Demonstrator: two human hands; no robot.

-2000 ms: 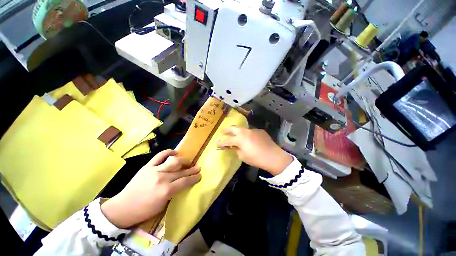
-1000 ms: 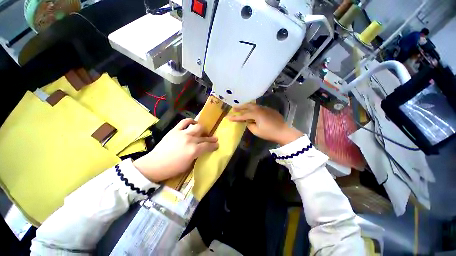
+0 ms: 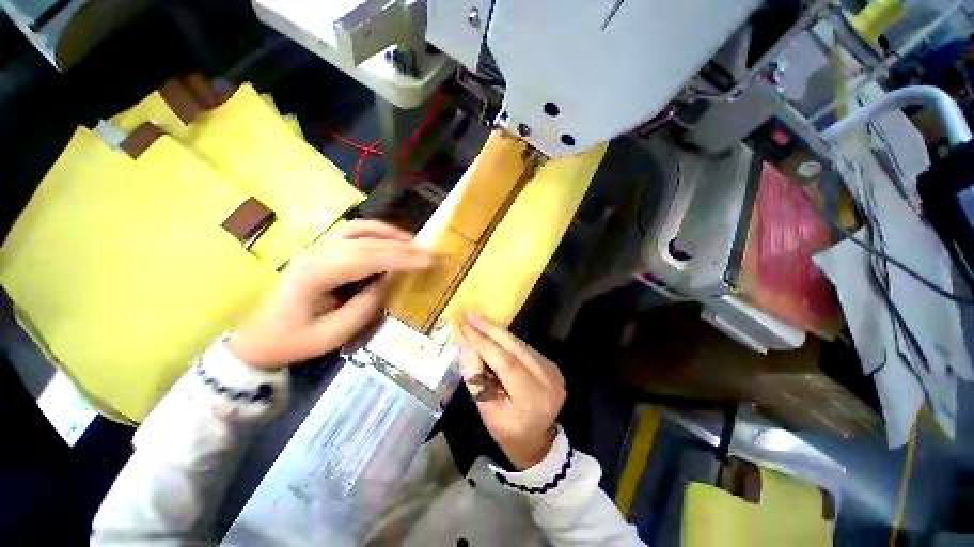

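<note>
A yellow workpiece (image 3: 534, 240) lies along the machine arm (image 3: 342, 454), its far end under the sewing machine head (image 3: 609, 64). The orange-yellow clamp plate (image 3: 470, 203) with a dark slot lies on its left part. My left hand (image 3: 326, 288) is at the left edge of the plate, fingers stretched over it, slightly blurred; I cannot tell if it presses on it. My right hand (image 3: 511, 385) is at the near edge of the workpiece, thumb and fingers together there, with a small dark object, possibly snips, within the fingers.
A yellow stack (image 3: 128, 267) with brown patches lies left of the arm. A second yellow pile (image 3: 758, 518) is low at right. A red ribbed pad (image 3: 790, 251) and grey-white sheets (image 3: 892, 267) are at right. The screen's edge (image 3: 951, 203) shows at far right.
My right hand has moved from beside the machine head down to the workpiece's near end. My left hand has shifted left, off the middle of the plate. The view has tilted downward.
</note>
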